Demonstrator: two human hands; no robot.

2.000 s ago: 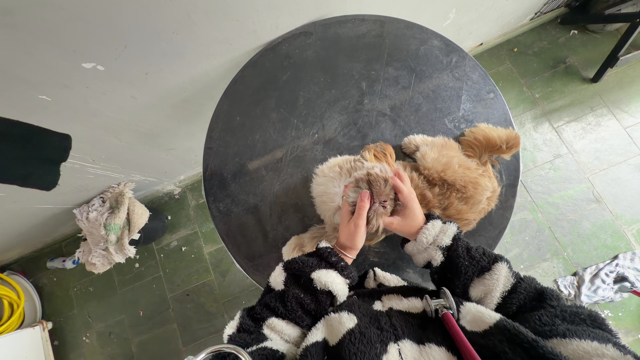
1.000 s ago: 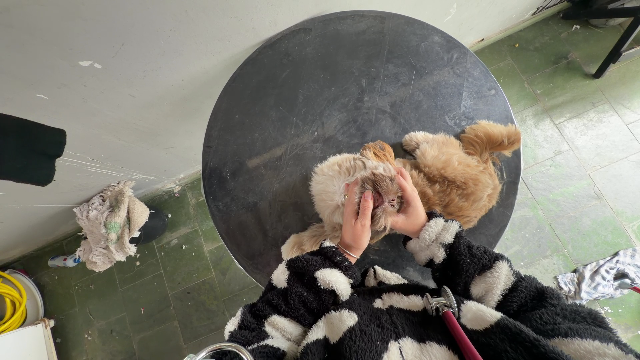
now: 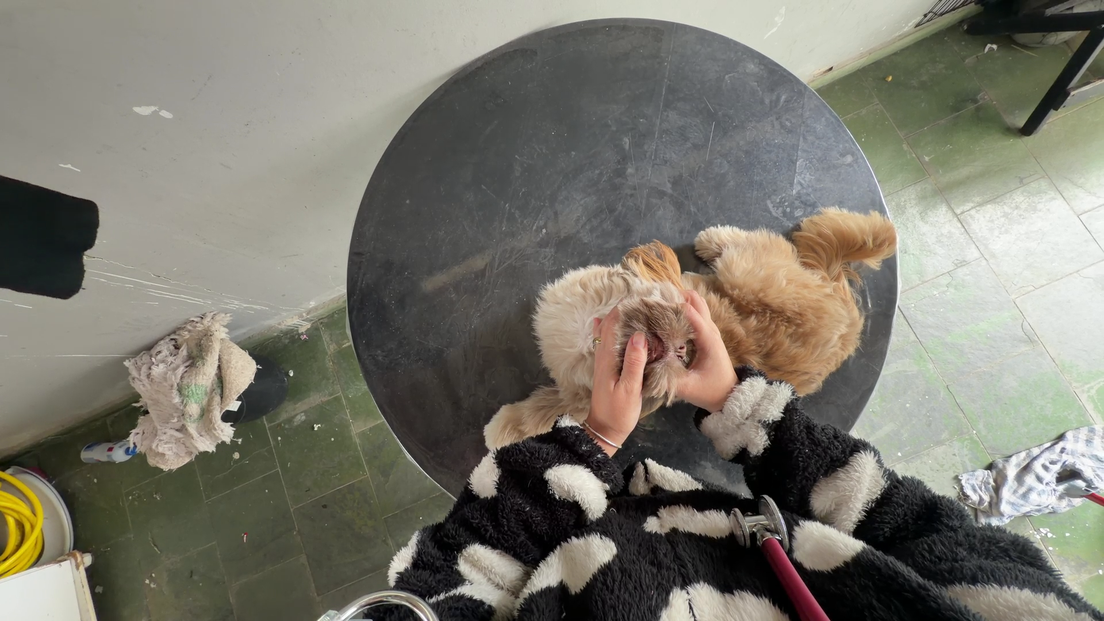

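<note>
A small tan and cream long-haired dog (image 3: 776,310) lies on a round dark table (image 3: 535,164), near the edge closest to me. Its head is between my hands, muzzle turned up towards me, with reddish skin or mouth showing. My left hand (image 3: 618,379), wearing a ring and a thin bracelet, holds one side of the muzzle, thumb beside the reddish part. My right hand (image 3: 709,358) grips the other side of the head, its fingers partly hidden in fur. A stethoscope (image 3: 768,522) with a dark red tube hangs over my black and white fleece.
A pale wall (image 3: 216,172) stands behind and left of the table. On the green tiled floor are a ragged cloth (image 3: 191,388) over a dark container, a yellow hose (image 3: 24,526) and a checked cloth (image 3: 1035,474). Black metal legs (image 3: 1065,82) stand at upper right.
The fingers of my left hand have shifted slightly on the muzzle, and more of the reddish part shows than two seconds ago. Both hands stay on the dog's head.
</note>
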